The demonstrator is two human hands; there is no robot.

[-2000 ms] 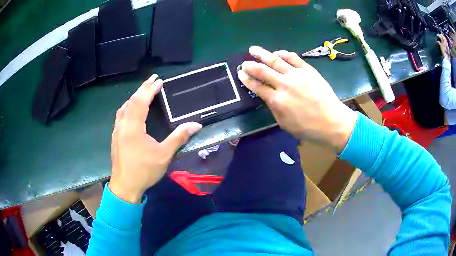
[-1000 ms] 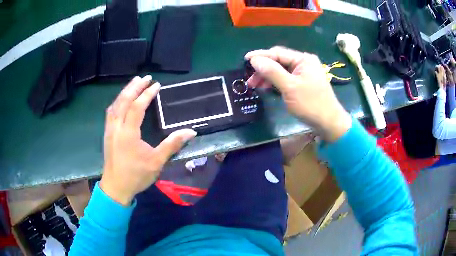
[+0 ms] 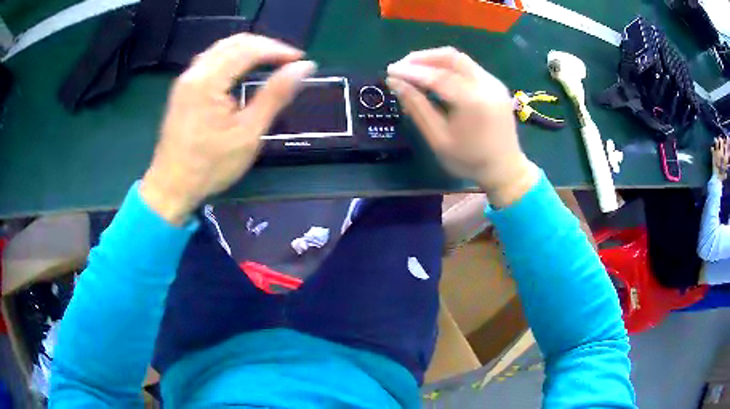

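Observation:
A black portable unit (image 3: 308,112) lies screen up on the green bench near its front edge. A pale frame surrounds its dark screen, with a round ringed control and small white markings to the right. My left hand (image 3: 216,120) is over the unit's left end and hides it; thumb and fingers are bent, with a gap between the tips. My right hand (image 3: 460,112) is just right of the unit, thumb and fingertips close together and blurred. Whether either hand holds something small cannot be seen.
Black panels (image 3: 208,40) lie back left. An orange box (image 3: 456,12) stands at the back. Yellow-and-black pliers (image 3: 538,108), a white-headed stick tool (image 3: 591,144) and a black strapped heap (image 3: 656,80) lie right. Cartons (image 3: 472,295) stand below. Another person's hand (image 3: 720,156) shows far right.
My left hand has moved up and over the screen's left part. My right hand has shifted slightly away from the ringed control. The view has tilted, so the bench sits higher in the picture.

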